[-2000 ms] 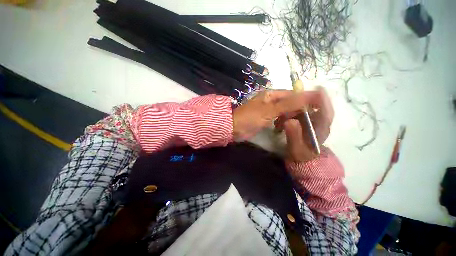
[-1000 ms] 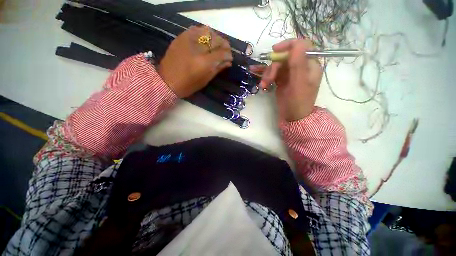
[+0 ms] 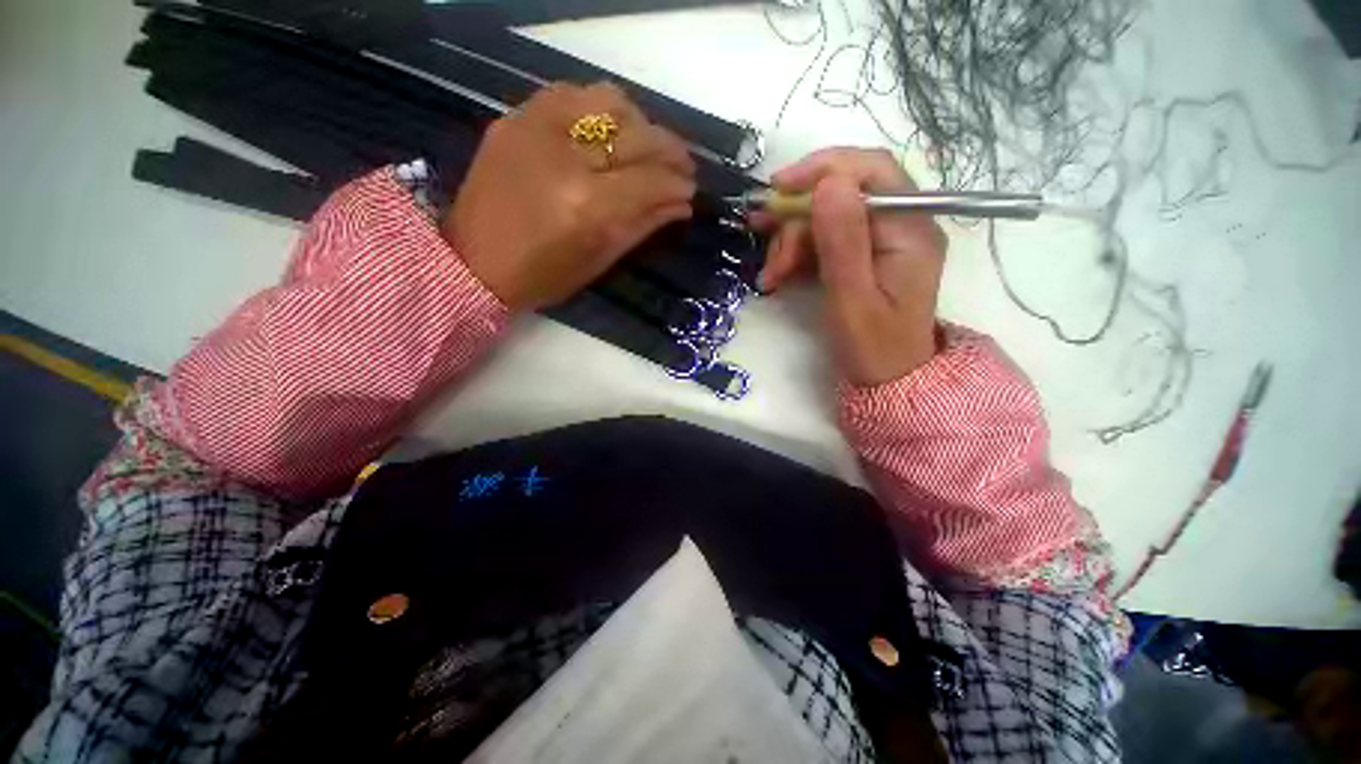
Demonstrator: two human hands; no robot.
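Observation:
Several long black straps lie fanned on the white table, with their ends toward the middle. Shiny silver-blue D-rings sit at those ends. My left hand, with a gold ring, lies over the straps near the D-ring ends, fingers bent down; what its fingertips hold is hidden. My right hand grips a slim pen-like tool with a silver shaft and yellowish section. Its tip points left at a strap end beside my left fingertips.
A tangle of dark thread lies at the upper right of the white table. A pale grey loose curve lies right of my right hand. A red-ended lead lies near the right table edge. A white pointed piece lies over my dark apron.
My hands came apart from each other; my left hand moved left onto the straps. The tool turned from steep to nearly level, tip left. Over the last second, my left hand shifted slightly left.

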